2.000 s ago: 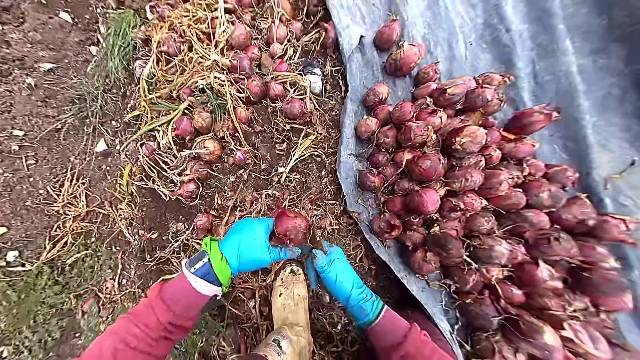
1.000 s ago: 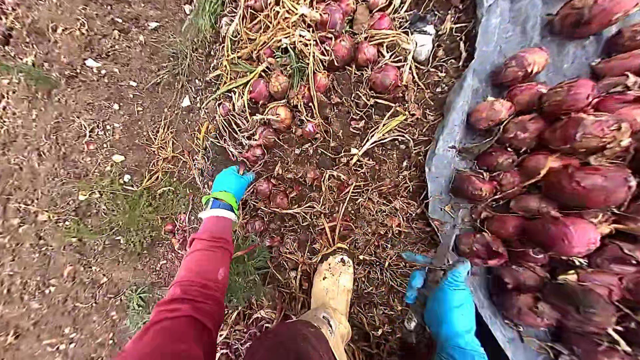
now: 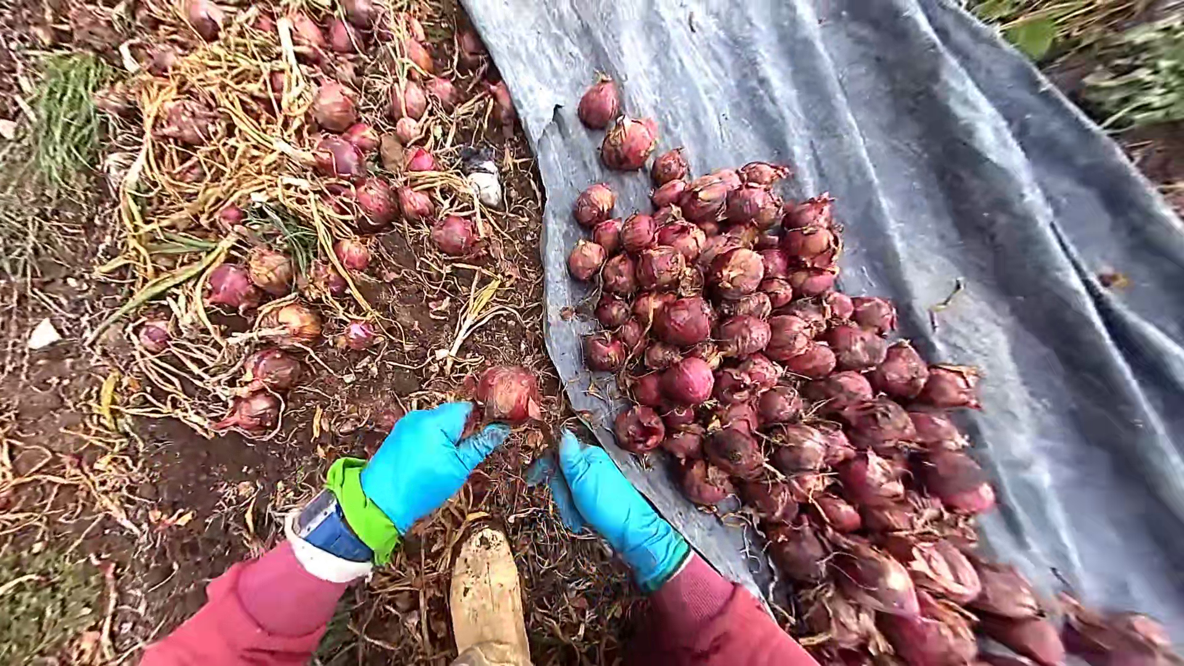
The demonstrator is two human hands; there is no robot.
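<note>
Wearing a blue glove, my left hand holds a red onion above the soil, its root side towards my right hand. My right hand, also in a blue glove, is just right of and below that onion, around a small hand tool; its shape is mostly hidden by the fingers and blurred. A large heap of trimmed red onions lies to the right on a grey fabric sheet. More red onions with dry tops lie on the ground at the upper left.
A boot stands on the soil below my hands. The edge of the sheet runs just right of them. A white object lies between the onions and the sheet. Grass grows at the left, and green plants stand beyond the sheet.
My left hand, down at the ground on the left a second ago, now holds an onion close to my right hand. My right hand was apart from it by the sheet. The view has shifted markedly.
</note>
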